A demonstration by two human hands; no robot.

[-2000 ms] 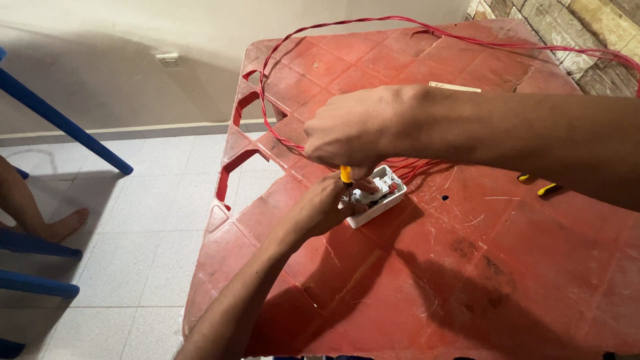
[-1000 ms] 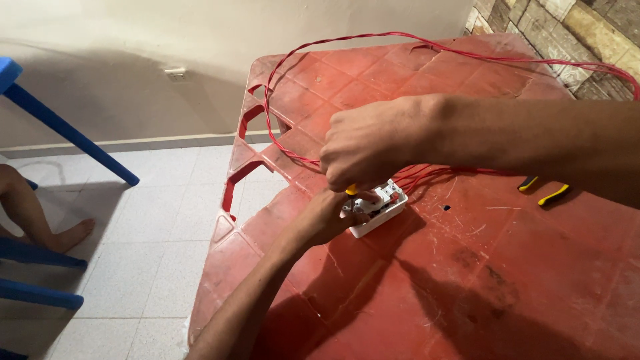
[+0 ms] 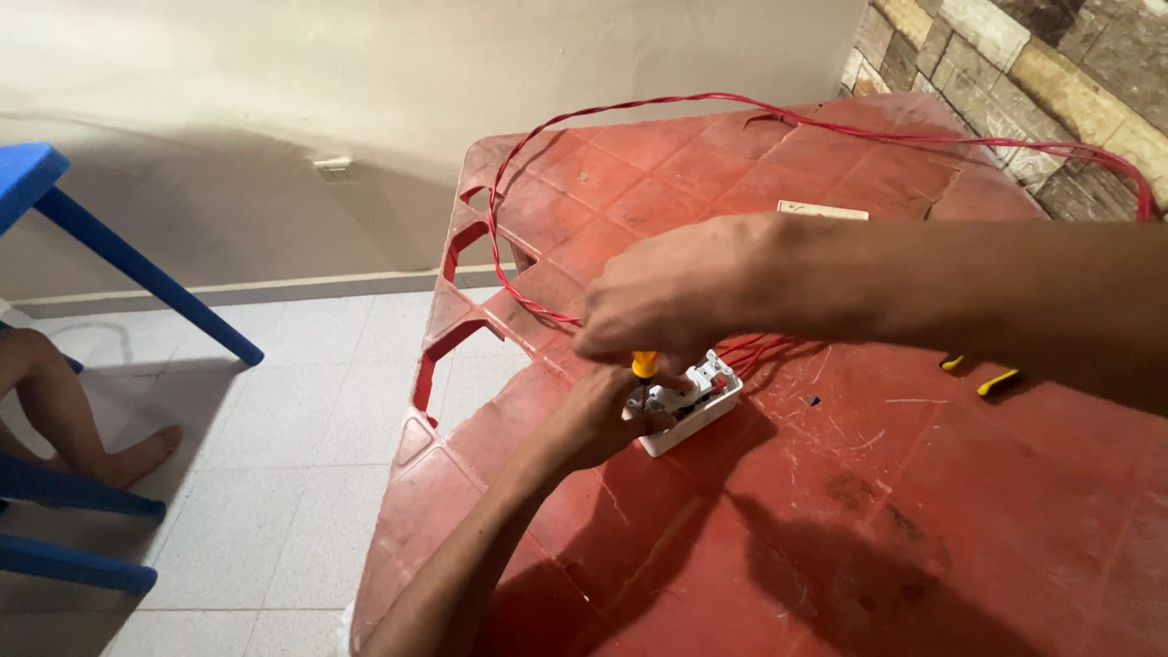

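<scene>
My right hand (image 3: 680, 287) grips a screwdriver with a yellow handle (image 3: 644, 365), held nearly upright over a white plastic electrical box (image 3: 693, 431). Its tip is down at the left end of the box, among my fingers. My left hand (image 3: 607, 415) holds that same end of the box, fingers on the white socket or switch module (image 3: 698, 388) that sits tilted in it. Twisted red wires (image 3: 757, 351) run out from the box's far right side. A longer twisted red wire (image 3: 497, 196) loops over the table's far left part.
The red plastic table (image 3: 967, 511) has broken openings along its left edge. A cream cover plate (image 3: 821, 211) lies beyond my right forearm, and yellow-and-black tool handles (image 3: 996, 381) show below it. Blue plastic furniture (image 3: 146, 274) and another person's leg (image 3: 55, 401) are at the left.
Both hands stay at the white box, with the screwdriver upright over its left end. The view has shifted slightly.
</scene>
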